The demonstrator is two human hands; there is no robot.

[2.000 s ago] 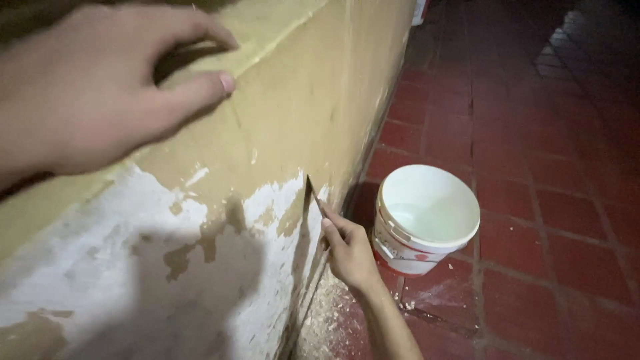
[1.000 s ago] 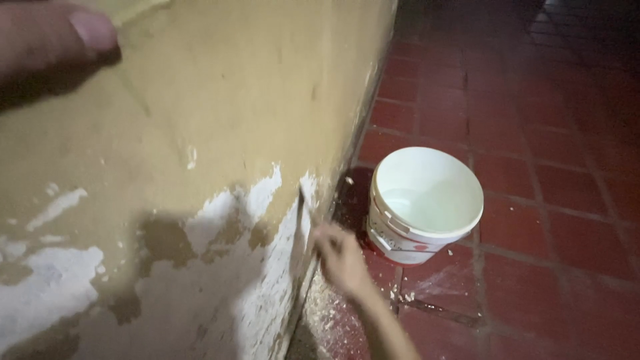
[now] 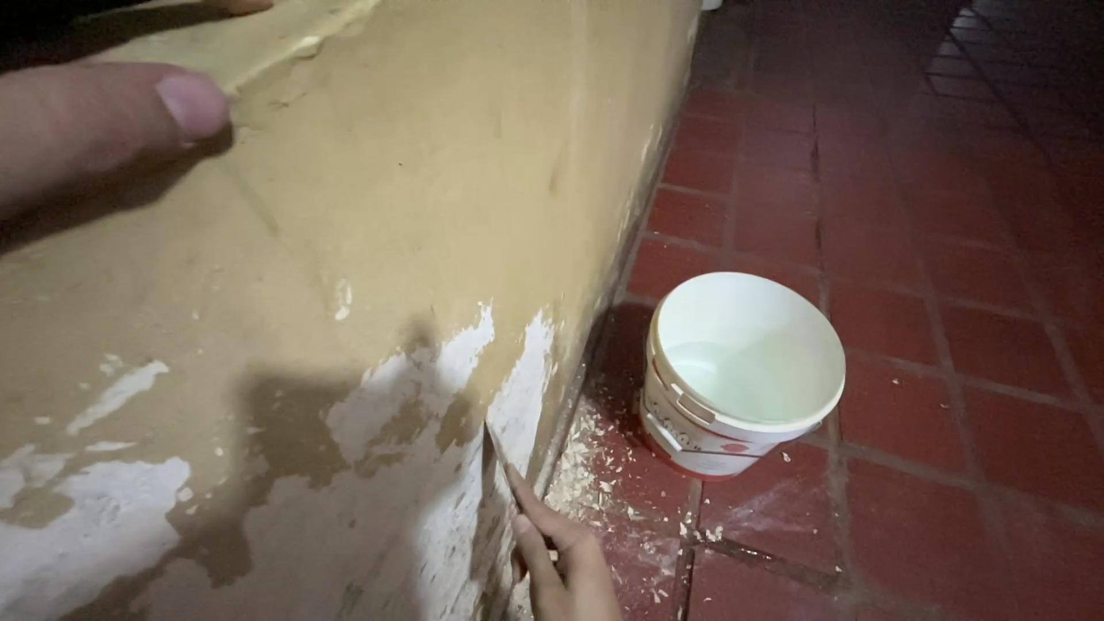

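My right hand [image 3: 565, 561] grips a thin, dark-bladed scraping tool [image 3: 498, 453], its tip at the wall where yellow paint meets a bare white patch. The yellow painted wall [image 3: 448, 190] is stripped low down, with ragged white patches [image 3: 95, 517] on its face. At the upper left my left hand [image 3: 112, 129] shows mainly as a thumb near the wall's top edge; its other fingers are mostly out of view, and nothing is seen in it. Shadows fall across the lower wall.
A white plastic bucket [image 3: 746, 345] with pale liquid inside stands on the red tile floor [image 3: 914, 448], close to the wall's foot. Pale paint flakes [image 3: 586, 461] lie scattered between the wall and the bucket. A ledge [image 3: 302, 43] runs along the wall's top.
Where yellow paint stood near the tool two seconds ago, a tall white strip now shows at the right. My right hand has moved down from that strip since a second ago.
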